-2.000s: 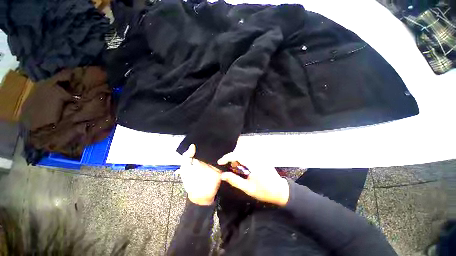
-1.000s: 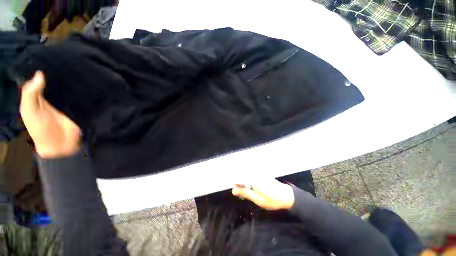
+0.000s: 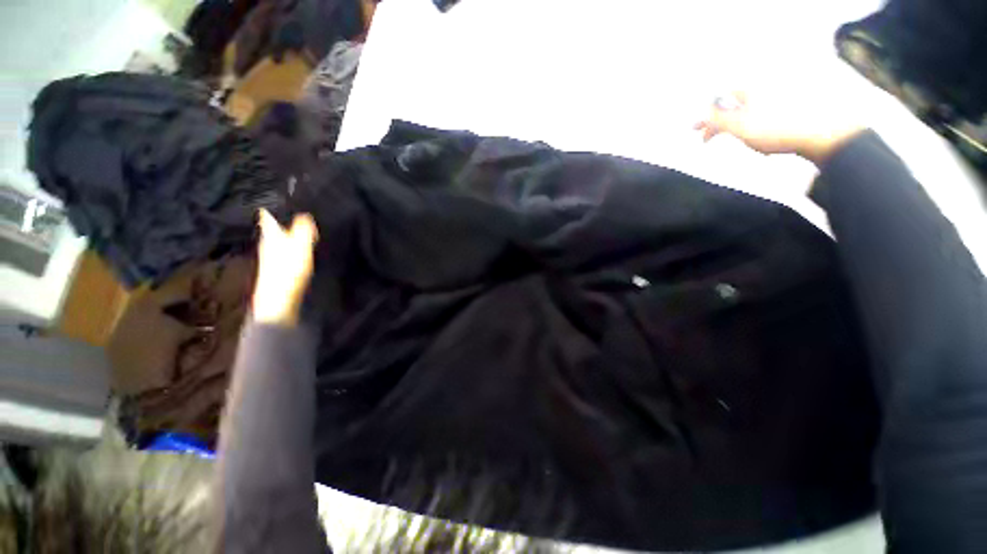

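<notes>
The black jacket (image 3: 563, 357) lies spread and creased over the white table, with two pale snap buttons (image 3: 726, 290) on its right part. My left hand (image 3: 284, 260) is at the jacket's left edge with thumb and fingers raised; whether it grips the cloth is unclear. My right hand (image 3: 774, 128) is above the white table beyond the jacket's far edge, fingers partly curled. Something small and pale shows at its fingers, too blurred to name.
Dark grey clothes (image 3: 141, 162) and a brown garment (image 3: 173, 346) are piled on the left, with a blue edge (image 3: 182, 444) below. The white table (image 3: 563, 65) reaches the far side. A dark garment (image 3: 931, 54) is at the top right.
The view has shifted. The sleeve end is no longer held at the near edge. My right hand has moved from the near edge to beyond the jacket; my left hand has moved to its left edge.
</notes>
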